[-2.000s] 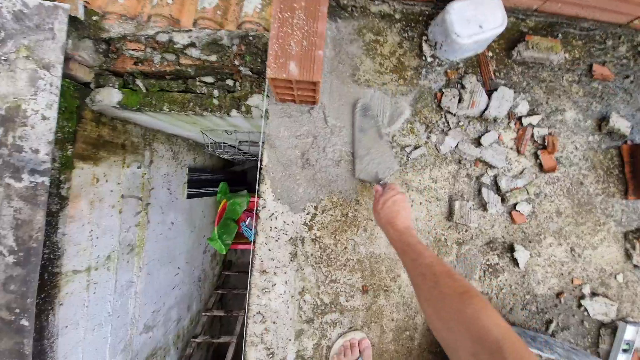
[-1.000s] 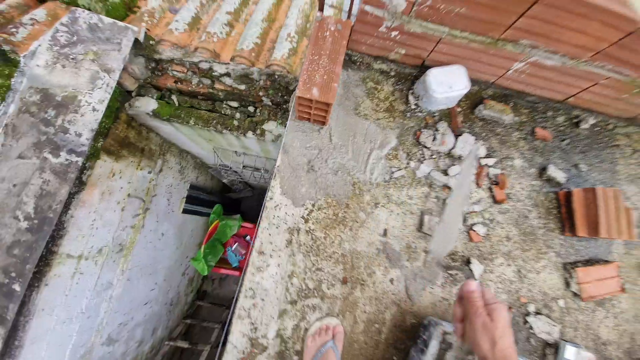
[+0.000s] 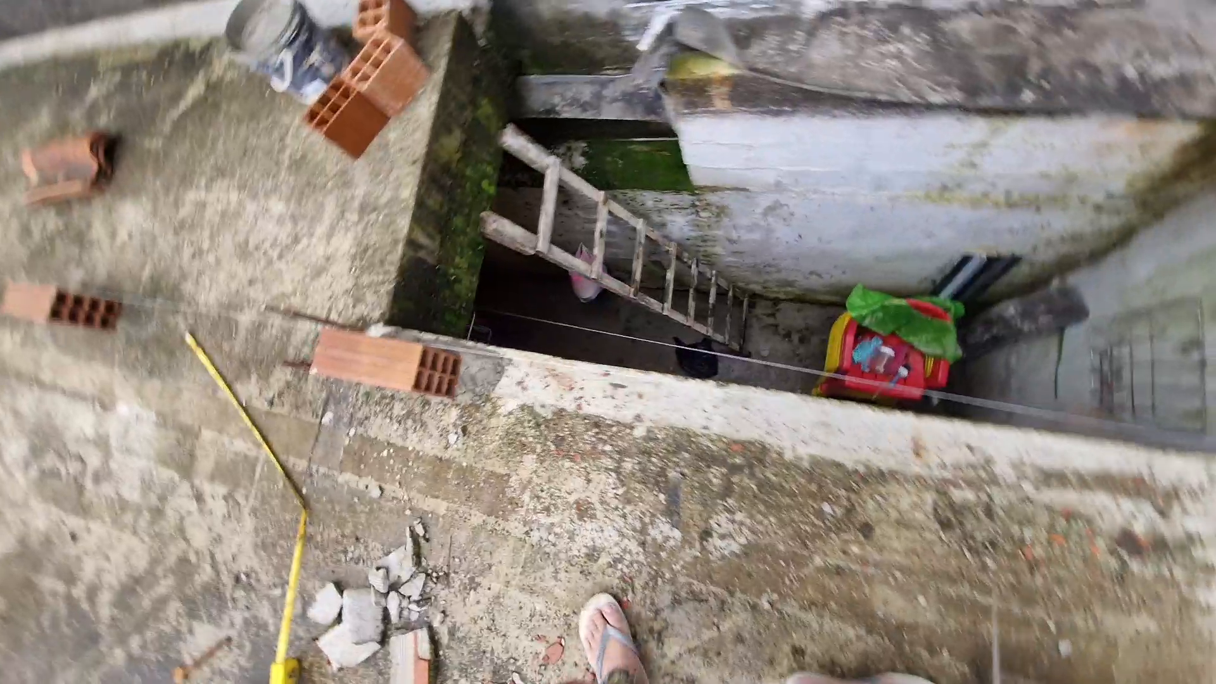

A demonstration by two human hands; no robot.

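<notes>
Neither of my hands is in the head view, so what they hold cannot be seen. A hollow clay brick (image 3: 385, 363) lies at the corner of the slab edge, beside a taut string line (image 3: 608, 344). Another hollow brick (image 3: 59, 306) rests at the far left. Between them starts an extended yellow tape measure (image 3: 293, 560), bent partway, its case at the bottom. Several hollow bricks (image 3: 385, 74) stand by a bucket (image 3: 285, 43) at the upper left. Broken mortar pieces (image 3: 363, 616) lie near the tape, left of my sandalled foot (image 3: 608, 632).
An open drop lies beyond the slab edge (image 3: 760, 418), with a wooden ladder (image 3: 638, 256) leaning up from below. Down there stands a red and yellow container (image 3: 883, 366) under green leaves. A curved roof tile (image 3: 68, 169) lies at the left.
The view has swung far round to another stretch of the slab. A hand, seen with a trowel at first and later near the bottom edge, is now out of view.
</notes>
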